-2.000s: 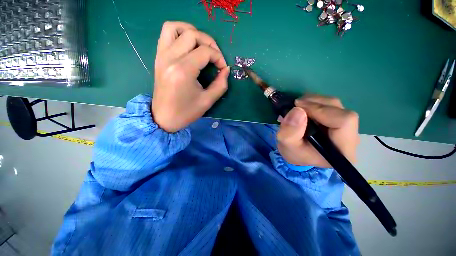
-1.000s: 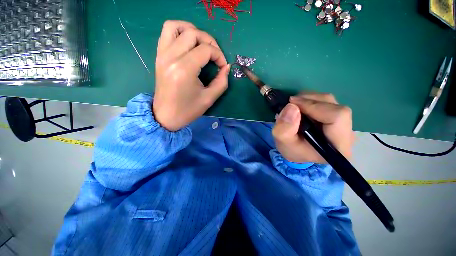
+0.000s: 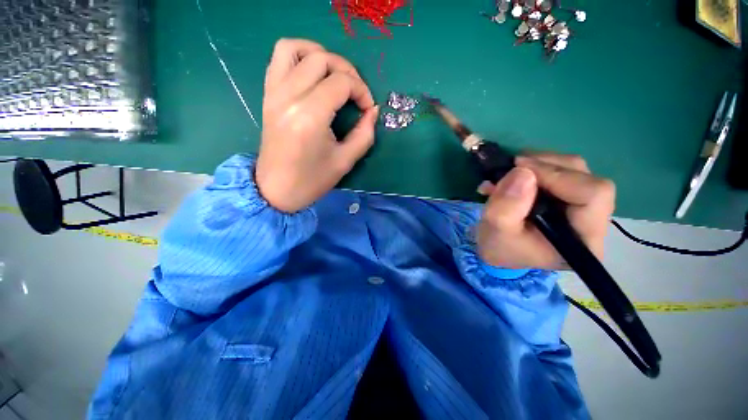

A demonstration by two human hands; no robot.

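Observation:
Two small silvery-pink speckled assemblies, possibly circuit boards (image 3: 399,111), lie on the green mat just right of my left fingertips. My left hand (image 3: 316,123) pinches thumb and index finger together. A thin silvery solder wire (image 3: 228,71) runs down to the back of this hand; its end at the fingertips is too small to see clearly. My right hand (image 3: 548,209) grips the black soldering iron (image 3: 584,258) like a pen. The iron's brownish tip is to the right of the assemblies, apart from them, and slightly blurred.
Red lead wires (image 3: 373,11) lie in a heap at the top. Round silver components (image 3: 537,20) are piled to their right. A clear pocketed tray (image 3: 70,74) is at left. Tweezers (image 3: 707,156) and a yellow sponge in a dark holder (image 3: 722,16) are at right. A black stool (image 3: 38,195) stands below.
The iron and my right hand have moved right, taking the tip off the assemblies. My left hand has barely shifted and keeps its pinch. More of the iron's cord shows.

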